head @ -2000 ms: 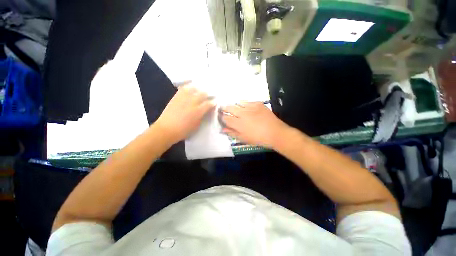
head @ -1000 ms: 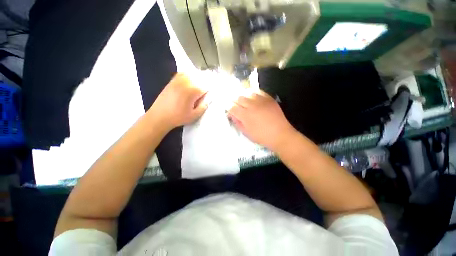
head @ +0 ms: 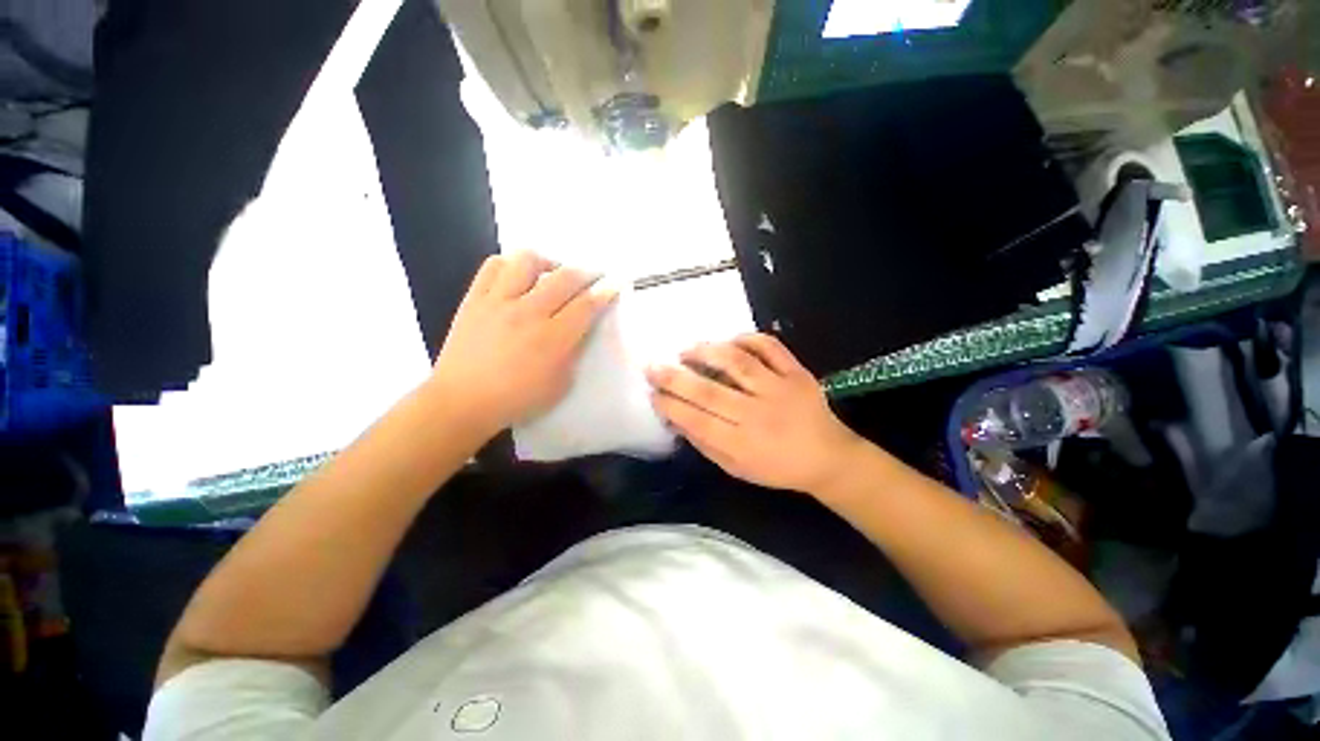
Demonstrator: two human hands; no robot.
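Note:
A light panel lies under my hands at the table's front edge, its near end hanging over the edge. My left hand rests on its left side, fingers close together. My right hand is on its right edge, fingertips on the cloth. Whether either hand pinches it is unclear. The sewing machine head is just beyond; glare hides the needle area. A black panel lies left of the light panel. A thin dark strip lies right of my left fingertips.
Black panels are stacked at the far left on glaring white cloth. Black cloth lies right of the needle area. A folded black-and-white strip hangs at the table edge. A blue bin holds bottles below right. A blue crate is at left.
The light panel's near end has drawn back and up a little. My right hand has moved towards me, away from the machine head. The whole view has shifted, and the thin dark strip now shows.

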